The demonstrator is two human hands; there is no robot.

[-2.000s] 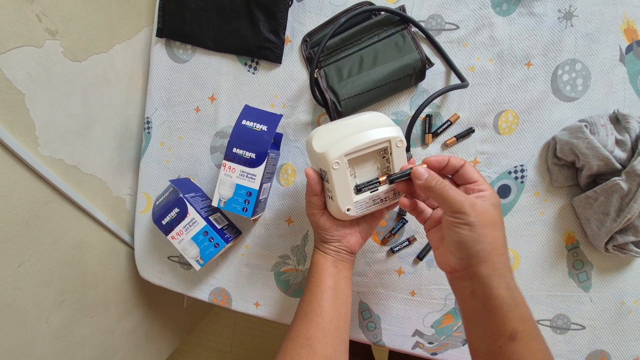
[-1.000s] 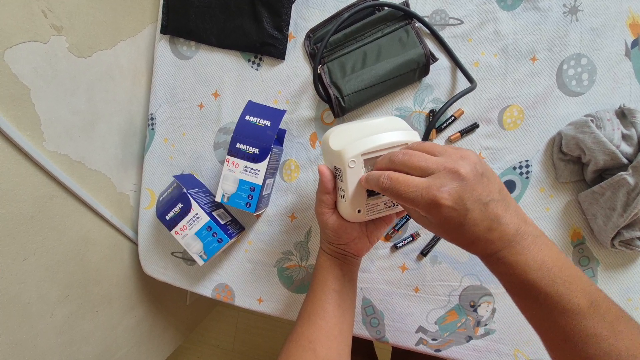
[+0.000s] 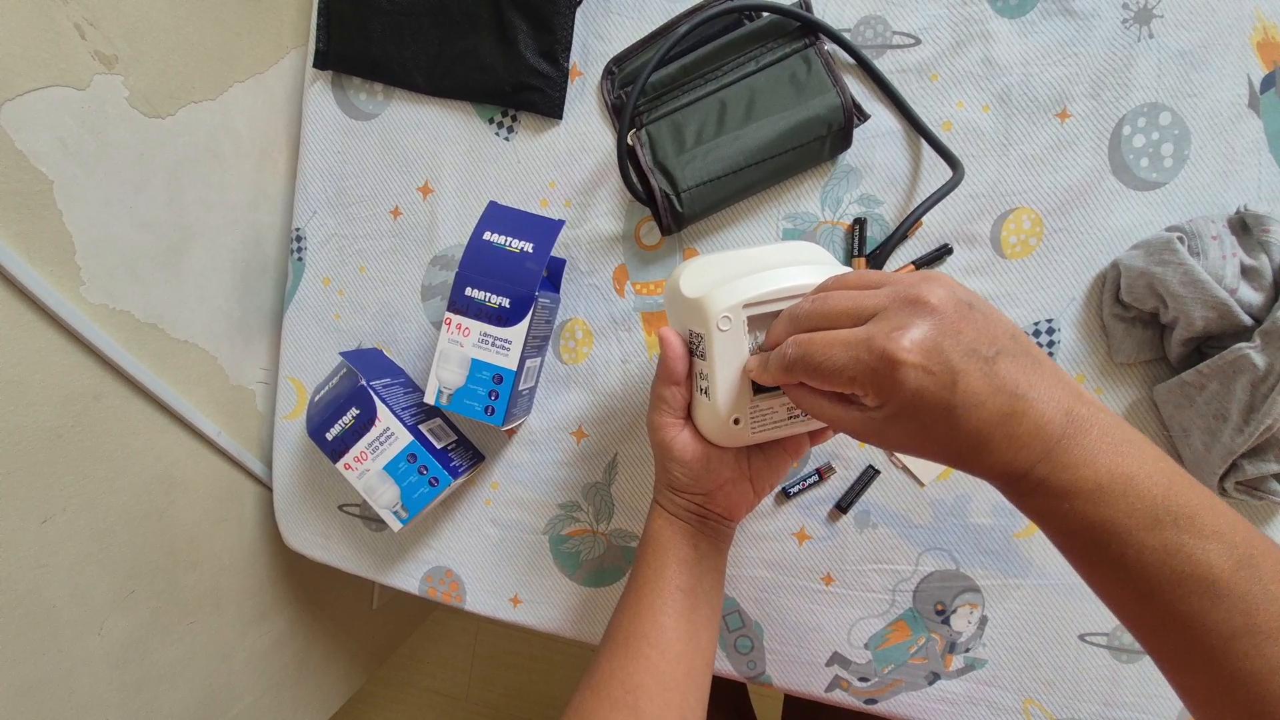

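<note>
My left hand point(image 3: 695, 455) holds a white blood pressure monitor point(image 3: 708, 290) from below, its underside with the battery compartment point(image 3: 765, 325) facing up. The fingers of my right hand point(image 3: 880, 365) reach into that compartment and hide most of it; a dark piece of a battery shows under the fingertips. Whether the fingers grip it cannot be told. Near the monitor's lower edge lie two loose batteries point(image 3: 808, 482), point(image 3: 856, 490). Beyond its upper right side are more batteries point(image 3: 858, 242), point(image 3: 925, 258), beside the black air tube point(image 3: 935, 145).
A folded dark green arm cuff point(image 3: 745, 125) lies behind the monitor. Two light bulb boxes point(image 3: 495, 335), point(image 3: 395, 440) stand to the left on the patterned tablecloth point(image 3: 640, 590). A black cloth item point(image 3: 450, 50) is at the upper left, a grey cloth point(image 3: 1205, 350) at the right.
Two seconds ago my right hand held a battery at the compartment's right side. Its fingers have since moved left over the compartment and cover it. The monitor is tilted differently in my left hand.
</note>
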